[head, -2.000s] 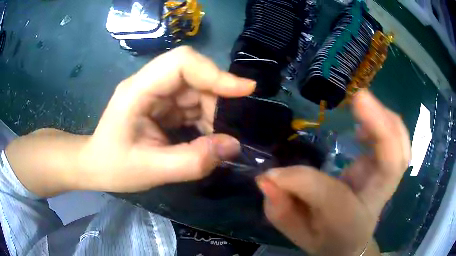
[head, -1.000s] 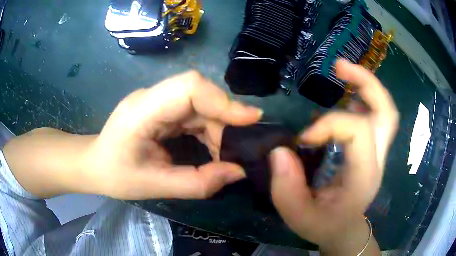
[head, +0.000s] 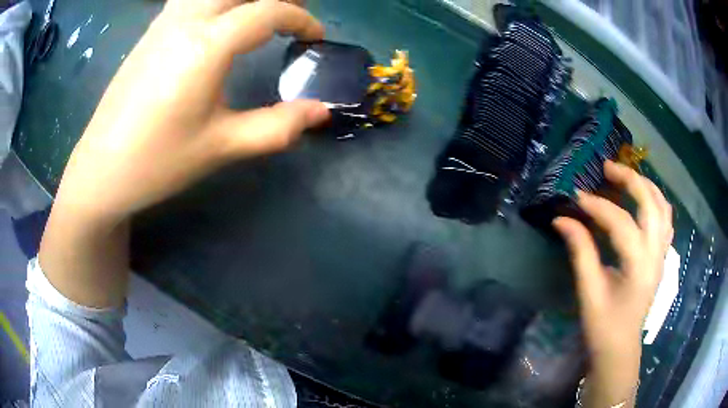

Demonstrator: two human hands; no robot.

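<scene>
My left hand is at the upper left, with index finger and thumb on opposite edges of a glossy black display module. The module lies on or just over the pile with orange tails. My right hand is at the near end of the row of display modules with green tabs. Its fingers are apart, and no held piece shows between them. The row's near end is partly hidden by the fingers.
The long row of black covers stands between the pile and the green-tabbed row. Blurred dark shapes show at lower centre. A white paper piece is at the right, scissors at the far left.
My left hand has moved up and left to the module pile. My right hand has moved away from it to the green-tabbed row. The dark piece between them is gone from there; the view has shifted.
</scene>
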